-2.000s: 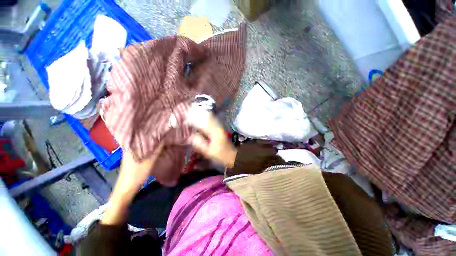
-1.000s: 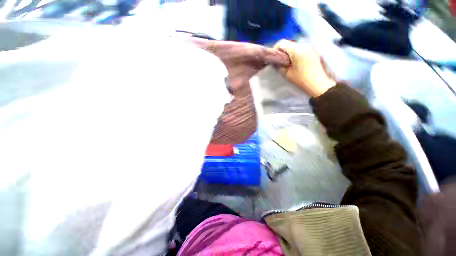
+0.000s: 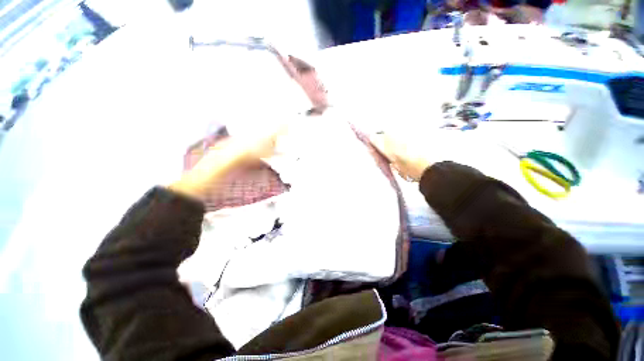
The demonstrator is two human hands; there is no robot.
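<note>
The garment lies in front of me with its white padded side (image 3: 339, 204) up, hanging over the table's front edge. Its brown-red checked cloth (image 3: 243, 185) shows at the left and as a narrow edge along the right. My left hand (image 3: 236, 158) is on the checked part, blurred, with its fingertips lost in glare against the white. My right hand (image 3: 397, 151) is at the garment's right edge, its fingers overexposed. Whether either hand grips the cloth cannot be told.
The white sewing machine (image 3: 537, 88) with a blue stripe stands at the right; its needle area is near the back. Scissors (image 3: 547, 175) with green and yellow handles lie on its bed. Glare washes out the left. Dark and coloured shapes are behind the table.
The view has turned from the floor and blue crate to the machine table. The garment, earlier held up by my right hand, now lies before me, and both hands are at it.
</note>
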